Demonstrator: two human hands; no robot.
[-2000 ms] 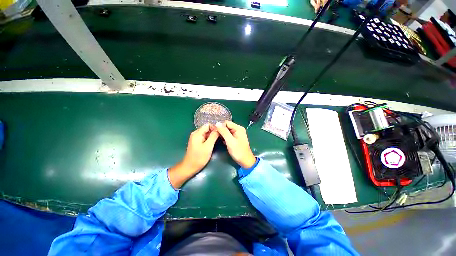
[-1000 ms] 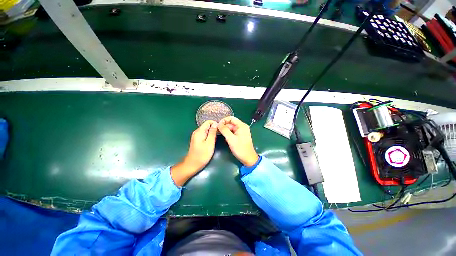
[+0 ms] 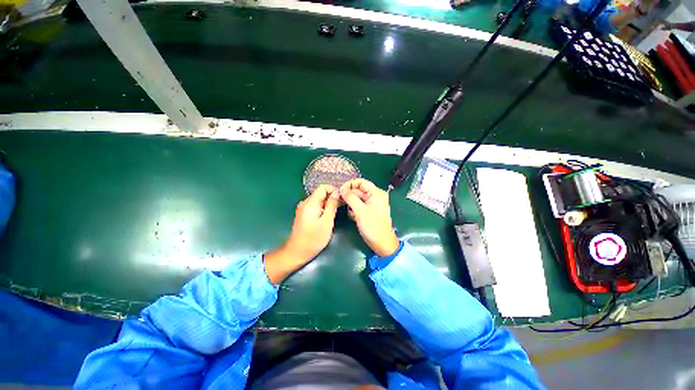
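My left hand (image 3: 313,228) and my right hand (image 3: 371,216) meet fingertip to fingertip at the near edge of a round, shallow screw dish (image 3: 331,169). The dish holds a mass of tiny silvery-grey pieces. The thumbs and forefingers of both hands are pinched together. Whatever lies between the fingertips is too small and too hidden to make out. An electric screwdriver (image 3: 429,133) lies just right of the dish, its thin bit pointing toward my right hand.
Right of the screwdriver lie a clear bag (image 3: 433,185), a grey-black box (image 3: 475,254), a white paper sheet (image 3: 515,242) and a red and black unit (image 3: 607,247). Small black pieces (image 3: 326,30) sit on the belt behind a white post (image 3: 145,67). A person's hand shows top right.
The whole view has shifted slightly, so things appear a little further right. Both hands stay together by the dish, with only small finger movements.
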